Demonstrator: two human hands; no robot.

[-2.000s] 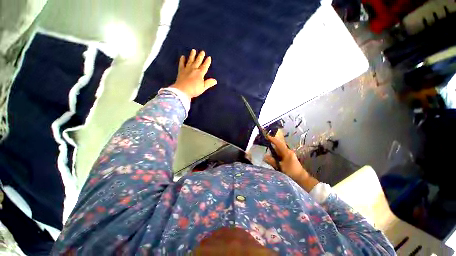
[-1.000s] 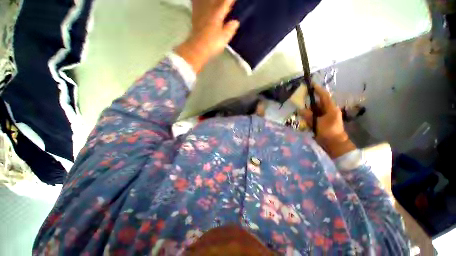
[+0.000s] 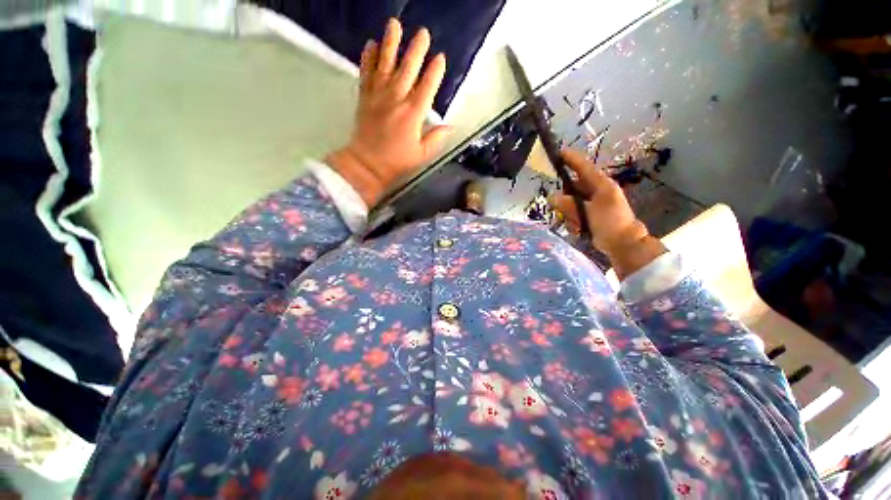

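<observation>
A navy garment panel lies on the pale cutting table at the top centre, with a white wadding edge along its left side. My left hand lies palm down with fingers apart on the panel's near corner, holding nothing. My right hand is closed on the shears at the table's near edge. The blades look closed and point up and away, to the right of the panel and not touching it.
More navy panels with wavy white edges lie at the left of the table. Dark and white scraps litter the grey floor at right. A cream chair-like piece stands by my right arm. Blue cloth lies beyond it.
The navy panel now reaches less far toward me than two seconds ago, and its near edge has turned. My left hand stays on it. The shears remain in my right hand.
</observation>
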